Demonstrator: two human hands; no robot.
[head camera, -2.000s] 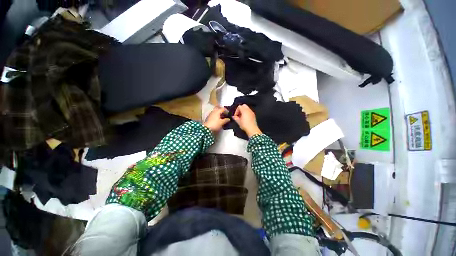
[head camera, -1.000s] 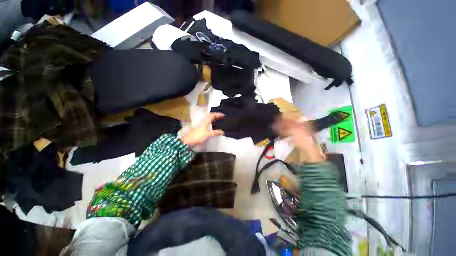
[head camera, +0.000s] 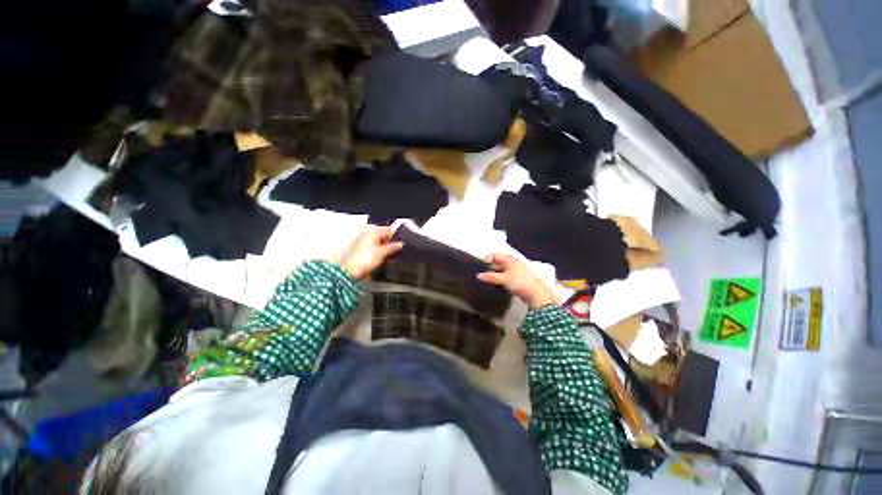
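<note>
A dark plaid cut piece (head camera: 440, 276), slightly curved, lies spread between my two hands over the pale table cloth. My left hand (head camera: 370, 252) pinches its upper left corner, where a thin pale edge shows. My right hand (head camera: 517, 278) pinches its upper right end. A second plaid piece (head camera: 435, 325) lies flat just below it, nearer to me. Its near edge is close to my dark apron. I cannot tell whether the held piece touches the table all along.
Black ragged stacks (head camera: 561, 232) lie beyond my hands. A dark padded board (head camera: 435, 101) and a plaid heap (head camera: 280, 77) stand at the back. The iron's wooden handle (head camera: 622, 396) is beside my right forearm. A long black roll (head camera: 682, 135) runs along the upper right.
My right hand has come back left from the iron's area, and both hands now hold the plaid piece. The view has shifted, with the table's left edge now showing.
</note>
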